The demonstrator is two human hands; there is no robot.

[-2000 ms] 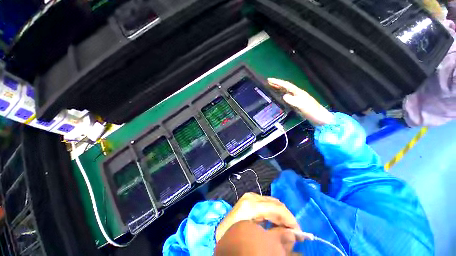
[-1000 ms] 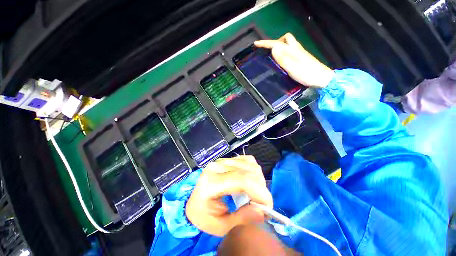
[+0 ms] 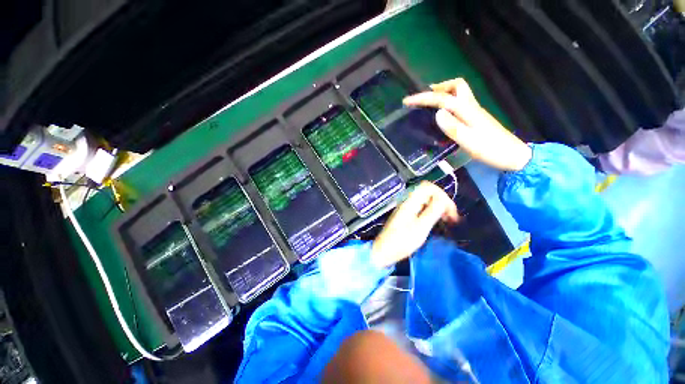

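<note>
A black phone tray (image 3: 218, 171) holds a row of several smartphones, their screens dark with green text rows on the upper half. My right hand (image 3: 469, 124) is over the rightmost smartphone (image 3: 411, 139), index finger extended onto its screen and holding nothing. A white USB cable (image 3: 448, 169) is at that phone's bottom edge. My left hand (image 3: 417, 223) is just below the tray near this cable, fingers curled; whether it holds anything cannot be told. The second phone from the right (image 3: 351, 156) shows a red mark among its green text.
The tray lies on a green mat (image 3: 214, 124). Black stacked trays (image 3: 526, 71) stand behind and at the right. A white power strip (image 3: 56, 154) is at the left, with a white power cord (image 3: 101, 266). A pink sleeve (image 3: 646, 150) shows at the right edge.
My left hand has moved from near my body, where a white lead showed beside it, up to the tray's lower right edge. The rightmost screen has changed to green text rows.
</note>
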